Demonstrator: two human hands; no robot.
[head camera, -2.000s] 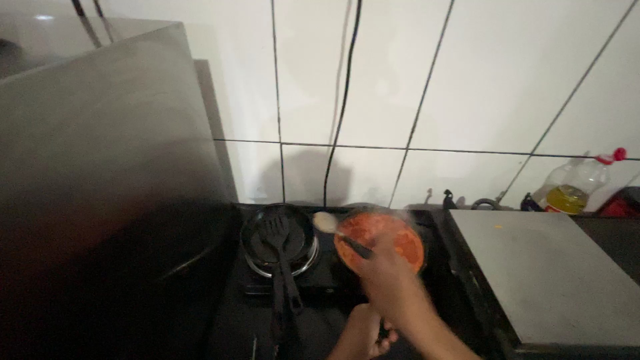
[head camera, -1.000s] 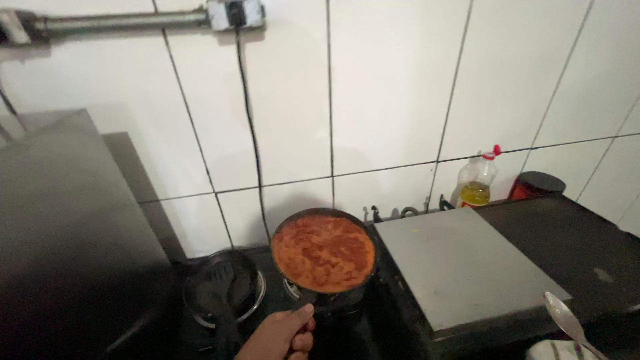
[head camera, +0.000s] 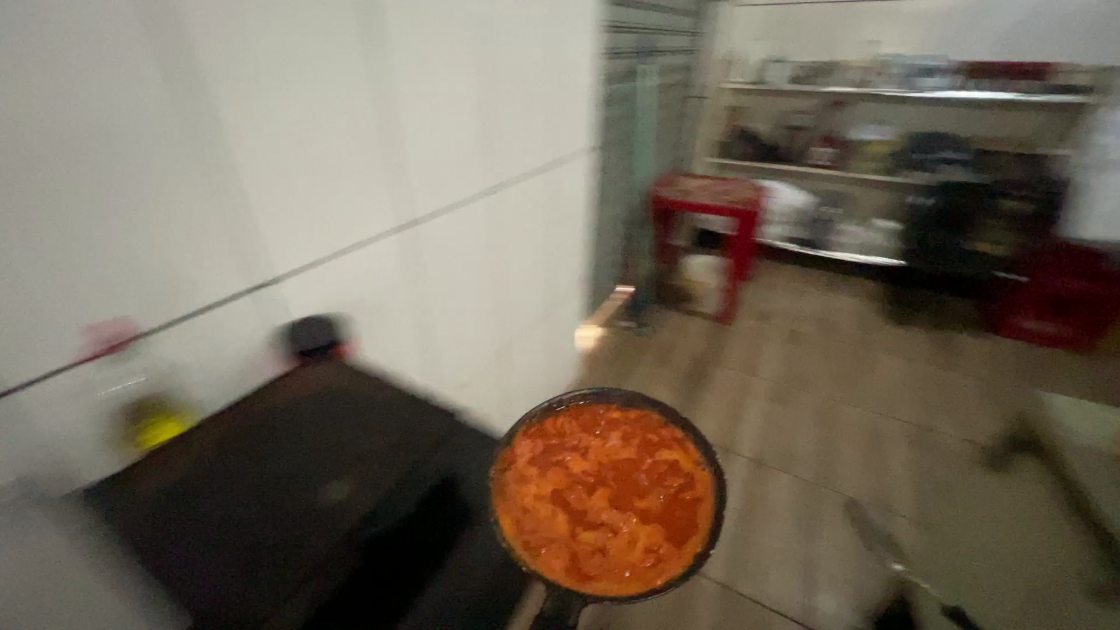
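Observation:
A dark frying pan (head camera: 718, 525) full of chunky orange-red sauce (head camera: 604, 499) is held up at the lower middle, to the right of the dark stove-side surface. Its handle (head camera: 558, 605) runs off the bottom edge. Beside the handle a narrow strip of my left hand (head camera: 527, 605) shows, closed on it; the rest is cut off. My right hand is out of view. A blurred spoon (head camera: 875, 535) appears at the lower right, and what holds it cannot be told.
A dark flat surface (head camera: 262, 464) lies left of the pan, with a blurred bottle of yellow liquid (head camera: 157, 424) and a dark-lidded container (head camera: 313, 337) by the tiled wall. Beyond are tiled floor, a red stool (head camera: 709, 197), loaded shelves (head camera: 901, 175) and a red crate (head camera: 1054, 297).
The view has swung far to the right. The pan, over the stove a second ago, is now away from it, past the dark surface. My right hand, over the pan two seconds ago, is out of view.

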